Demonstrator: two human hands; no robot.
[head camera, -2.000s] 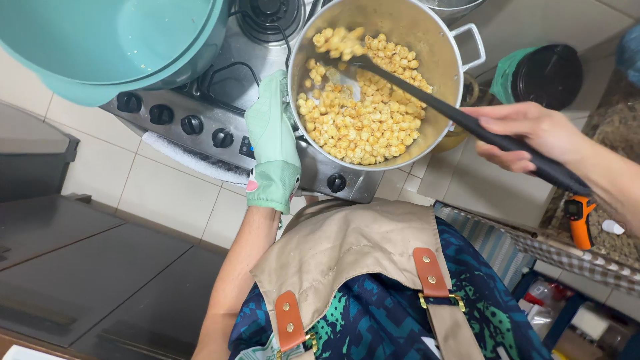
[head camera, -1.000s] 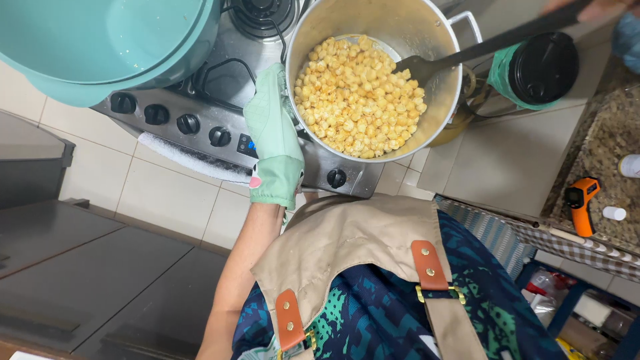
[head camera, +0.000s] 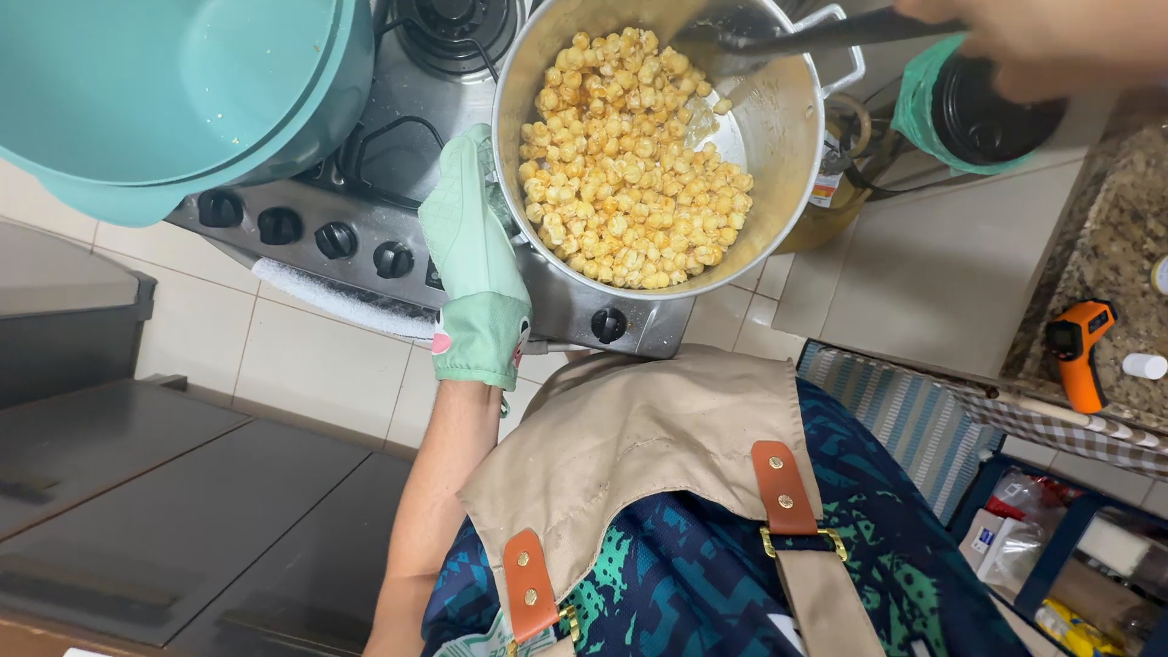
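Note:
A large metal pot (head camera: 660, 294) on the stove holds pale yellow, glazed popcorn (head camera: 630, 173). My left hand (head camera: 474, 265), in a mint-green oven mitt, is against the pot's left side; whether it grips the handle there is hidden. At the upper right, my right hand (head camera: 1031, 41), blurred and partly cut off by the frame, holds the handle of a black spoon or spatula (head camera: 849, 35). The utensil's blurred head is inside the pot, at the upper right of the popcorn, where some of the pot's bottom shows.
A large teal basin (head camera: 137, 178) stands over the stove's left side, near a burner (head camera: 452, 27) and control knobs (head camera: 336, 240). Right of the pot are a glass jug-like container (head camera: 830, 205) and a black-lidded bin (head camera: 985, 114). An orange infrared thermometer (head camera: 1081, 351) lies on the granite counter.
The popcorn has shifted left in the pot, baring part of its bottom at the right. My right hand and the utensil have moved during the stirring; the mitted left hand has stayed at the pot.

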